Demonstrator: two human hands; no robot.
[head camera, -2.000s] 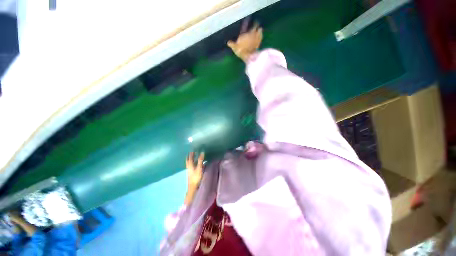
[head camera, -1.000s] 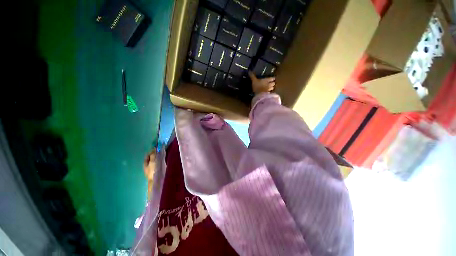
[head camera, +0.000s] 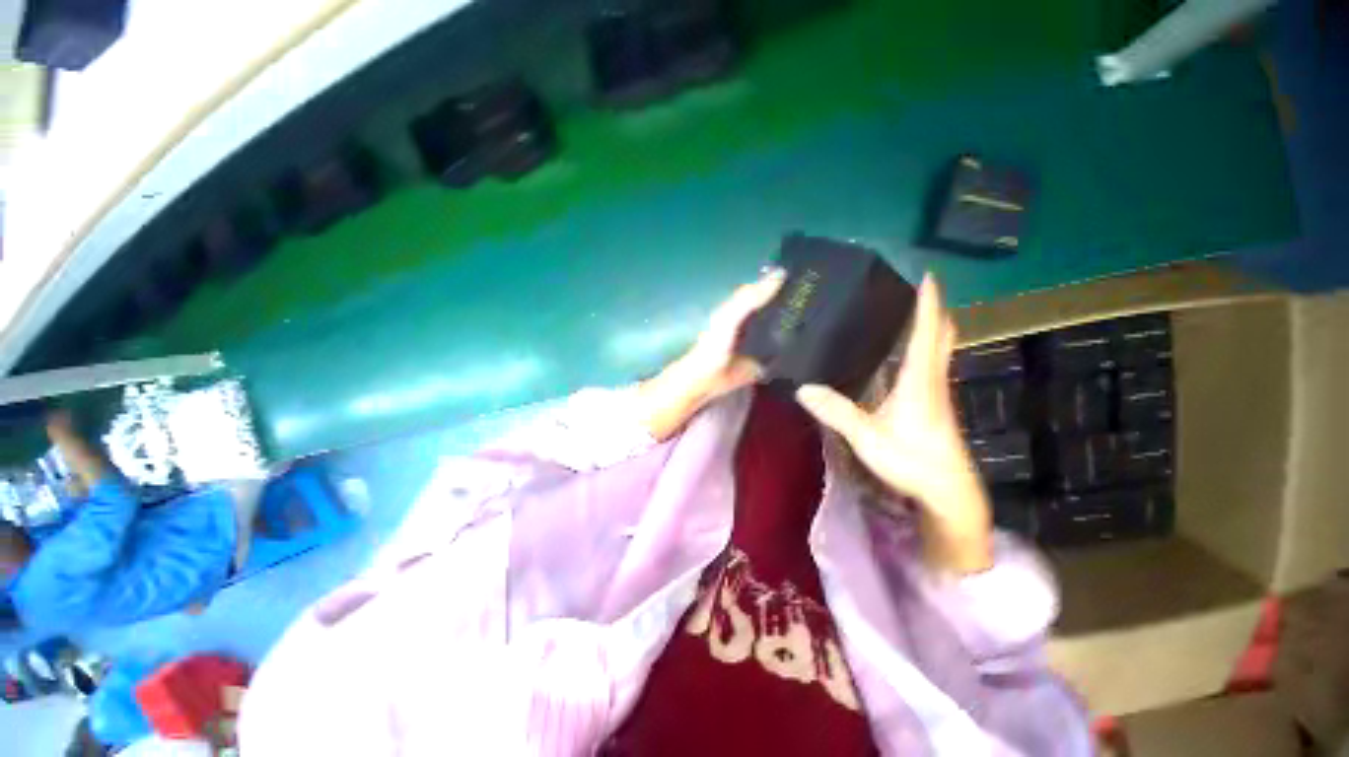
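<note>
A black gift box (head camera: 832, 314) with gold lettering is held up in front of the green work ledge, between both hands. My left hand (head camera: 728, 343) grips its left side. My right hand (head camera: 920, 422) is at its right side, with the thumb on the near edge and the fingers up along the side. Whether the lid is on or lifted is hard to tell. A spare black box (head camera: 982, 206) lies on the ledge to the right.
The shipping carton (head camera: 1235, 429) with rows of black boxes stands at the right. Black boxes (head camera: 484, 133) sit on the belt below the white shelf. A pale bracket (head camera: 1176, 45) reaches over the ledge. A person in blue (head camera: 133, 547) is at the far left.
My right hand has come out of the carton to the ledge, and a black box is now held between both hands. The view has turned back toward the belt.
</note>
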